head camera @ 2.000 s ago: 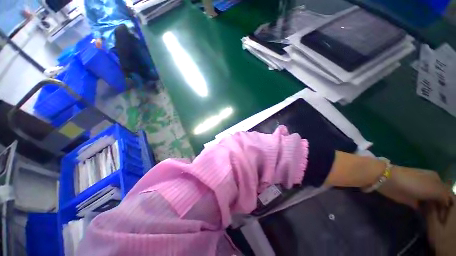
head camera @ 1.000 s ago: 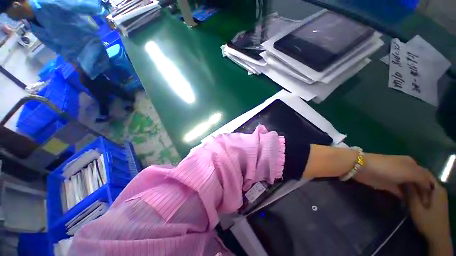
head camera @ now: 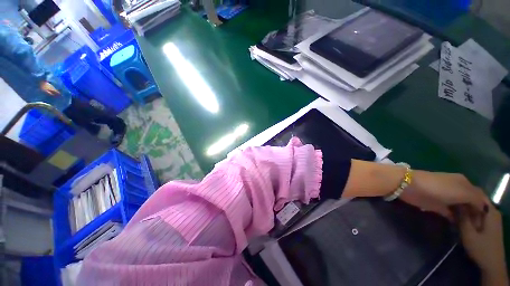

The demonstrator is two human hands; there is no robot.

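A dark tablet (head camera: pixel 358 243) with a small white mark lies in front of me at the lower right. A second black tablet (head camera: pixel 333 131) lies behind it on a white sleeve, partly under my pink-sleeved left arm. My left hand (head camera: pixel 447 192), with a beaded bracelet at the wrist, rests at the near tablet's right end, fingers bent down. My right hand (head camera: pixel 482 240) is beside it at the right edge, partly cut off, touching or overlapping the left fingers. What the fingertips hold, if anything, is hidden.
Stacked tablets with white sleeves (head camera: pixel 366 89) and a handwritten sheet (head camera: pixel 467 78) lie further back on the green bench (head camera: pixel 223 72). Blue crates (head camera: pixel 131 190) with upright contents, a trolley handle (head camera: pixel 22 114), a blue stool (head camera: pixel 131 70) and a person in blue (head camera: pixel 22 67) are at left.
The view has shifted, so the bench things sit further left in the picture. The person in blue has moved left, revealing the stool. Both my hands stay together at the tablet's right end.
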